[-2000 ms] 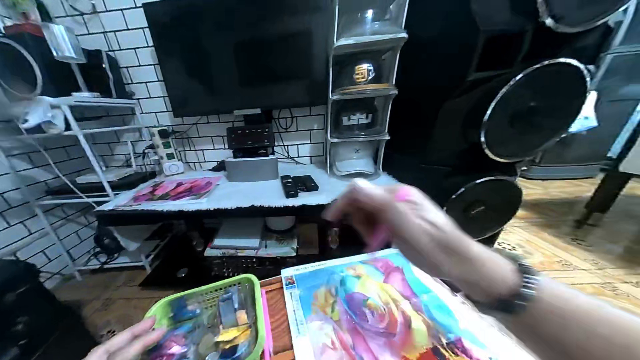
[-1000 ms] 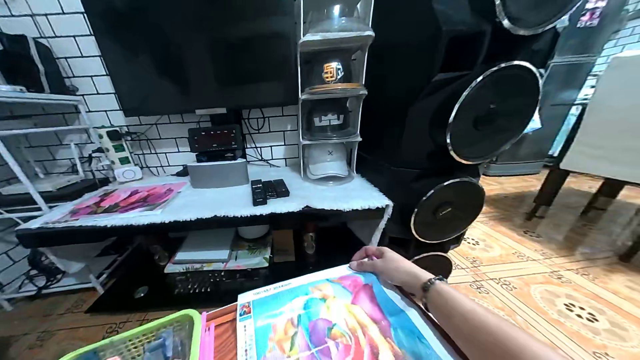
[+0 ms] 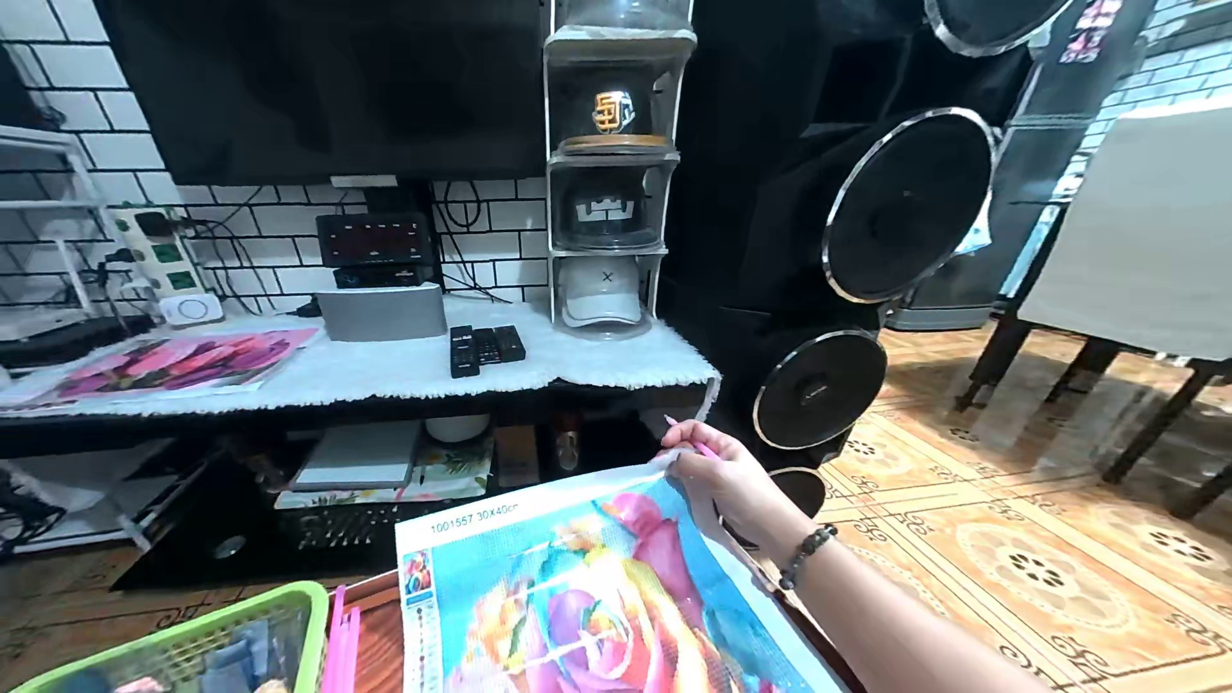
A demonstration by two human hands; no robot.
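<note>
My right hand (image 3: 717,474), with a beaded bracelet at the wrist, pinches the upper right corner of a diamond painting canvas (image 3: 577,597) printed with a multicoloured rose. A slim pink pen (image 3: 705,449) is also held in its fingers. The canvas lies on a reddish-brown wooden surface (image 3: 378,630). Left of it are pink plastic strips (image 3: 343,643) and a green plastic basket (image 3: 316,616) with small bags inside. My left hand is out of view.
A shelf with a white furry cover (image 3: 616,371) stands ahead, bearing remotes (image 3: 486,346), a grey speaker (image 3: 383,313) and a pink flower picture (image 3: 183,364). Clear cap boxes (image 3: 611,202) rise behind it. Tall black loudspeakers (image 3: 818,390) stand at the right, beside a tiled floor (image 3: 1020,558).
My right hand, blurred above the canvas two seconds ago, now holds its corner. My left hand, at the basket then, has left the view. The view has swung right.
</note>
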